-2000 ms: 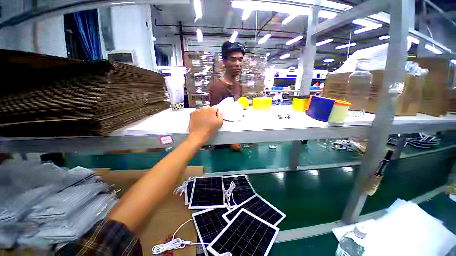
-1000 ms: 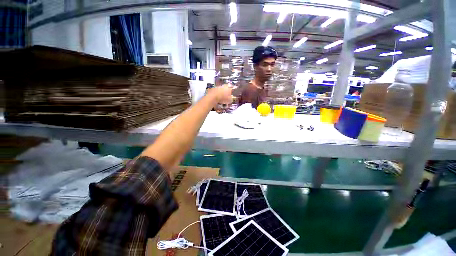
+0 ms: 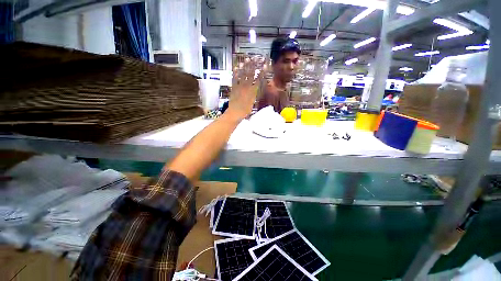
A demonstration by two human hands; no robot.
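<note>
My left hand (image 3: 247, 82) is raised above the shelf, empty, with its fingers spread. Its plaid-sleeved arm reaches up from the lower left. My right hand is out of the picture. Several black solar panels (image 3: 236, 217) with white frames lie overlapping at the bottom centre, the nearest cut off by the lower edge. White cables lie on and beside them; one coiled cable (image 3: 189, 273) is at the bottom edge. Brown cardboard (image 3: 211, 192) lies beside and partly under the panels. Whitish flat packs (image 3: 55, 203) are heaped at the left, partly behind my sleeve.
A grey shelf (image 3: 329, 160) crosses in front, holding a cardboard stack (image 3: 99, 93), a white crumpled item (image 3: 268, 123), yellow tubs (image 3: 314, 117), a blue round item (image 3: 395, 130) and a clear bottle (image 3: 450, 104). A grey post (image 3: 439, 236) stands right. A person (image 3: 277, 93) is behind the shelf.
My left hand has gone from closed fingers to spread fingers and is raised higher above the shelf. The view has turned, so the white sheets at lower right are mostly cut off. The panels keep their arrangement.
</note>
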